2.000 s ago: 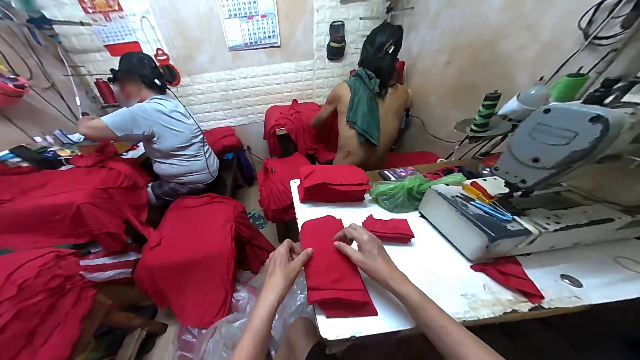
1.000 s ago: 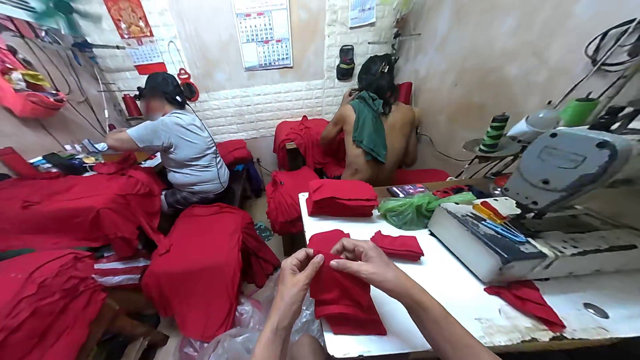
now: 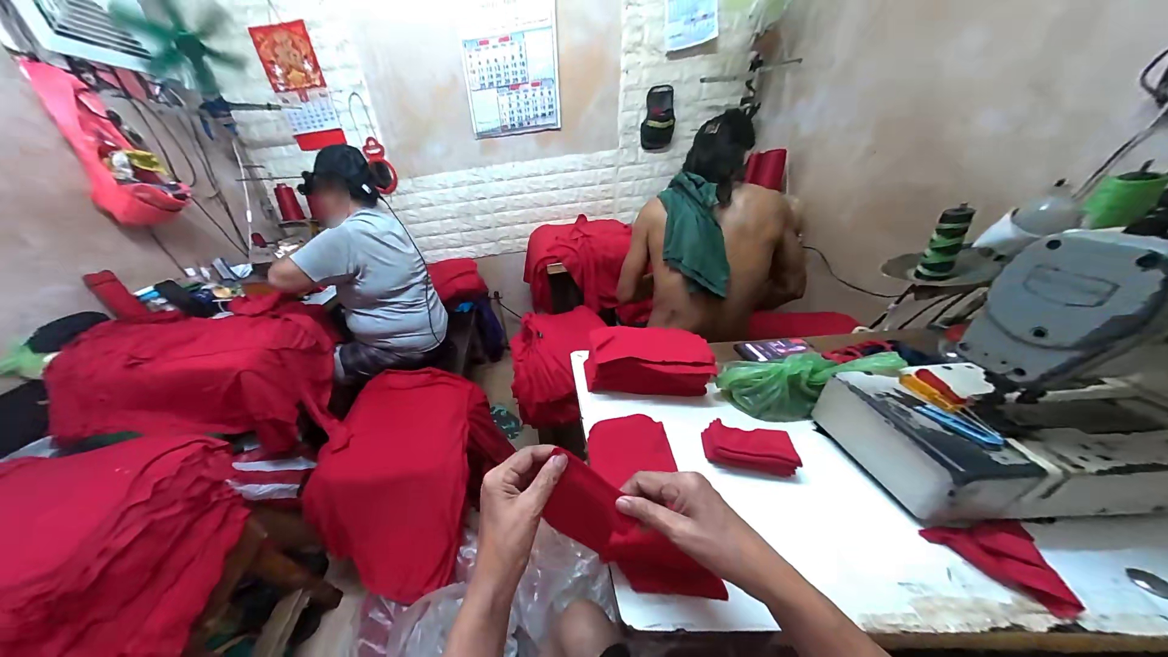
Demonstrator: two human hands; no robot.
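Between my hands a red fabric piece (image 3: pixel 584 506) is stretched at a slant. My left hand (image 3: pixel 518 502) pinches its upper left end between thumb and fingers, and my right hand (image 3: pixel 689 520) pinches it farther right. Under and behind it, more red fabric pieces (image 3: pixel 630 443) lie on the white tabletop (image 3: pixel 821 538). A small folded red stack (image 3: pixel 751 448) is to the right, and a thicker red stack (image 3: pixel 650 360) is at the table's far left corner.
A grey sewing machine (image 3: pixel 1058 319) stands at the right with small tools (image 3: pixel 958 411) on its base. Beside it lies a green plastic bag (image 3: pixel 776 388). Red cloth piles (image 3: pixel 392 474) fill the left. Two people sit beyond, one in a grey shirt (image 3: pixel 374 269), one with a green towel (image 3: pixel 695 235).
Both hands have lifted a red piece off the pieces on the table; two seconds ago they rested on them. The left hand has moved away from the right. The view has shifted.
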